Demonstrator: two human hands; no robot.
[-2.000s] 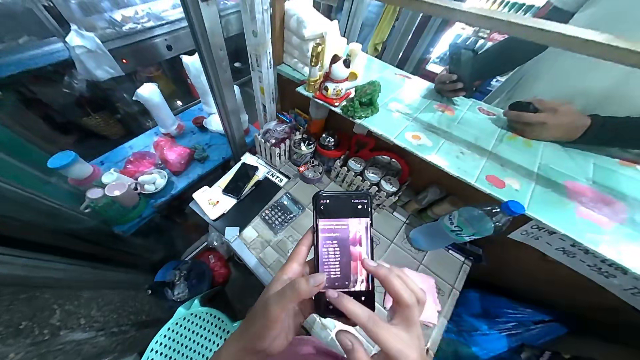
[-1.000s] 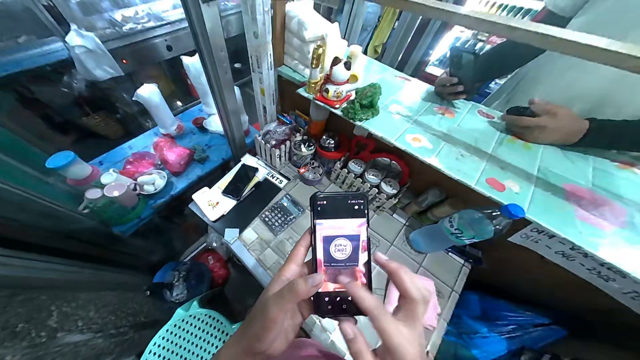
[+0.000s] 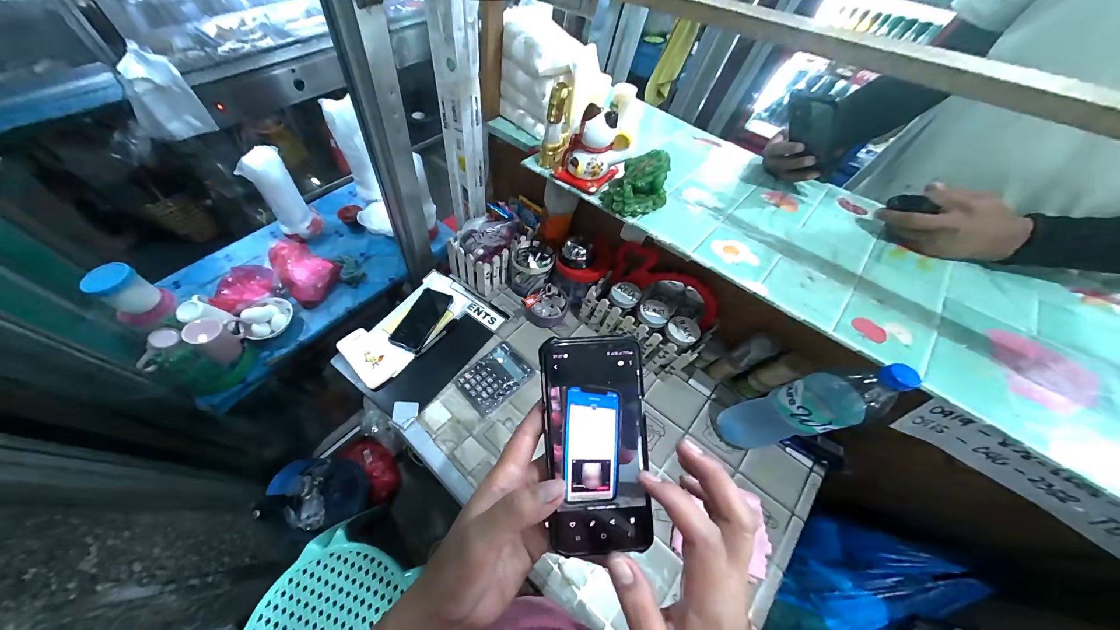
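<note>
A black smartphone (image 3: pixel 597 446) stands tilted up over the tiled table, its screen lit with a picture. My left hand (image 3: pixel 500 525) grips its left side and lower edge, the thumb on the front. My right hand (image 3: pixel 696 542) is at the phone's lower right with fingers apart; an index fingertip is close to the right edge, and whether it touches cannot be told. Behind the phone lies a calculator (image 3: pixel 494 378). A second phone (image 3: pixel 422 320) rests on a black folder (image 3: pixel 446 359). A pink cloth (image 3: pixel 754 535) is partly hidden behind my right hand.
A plastic bottle (image 3: pixel 809 407) with a blue cap leans at the right. Jars (image 3: pixel 654 311) stand behind a small picket fence. A raised counter (image 3: pixel 787 254) bears a lucky cat figurine (image 3: pixel 595 149). Across it a person's hand (image 3: pixel 962 223) holds a dark object. A green plastic chair (image 3: pixel 328 582) is lower left.
The picture on the phone's screen has changed twice. My right hand's fingers have moved off the front of the screen toward its right side. My left hand keeps its hold.
</note>
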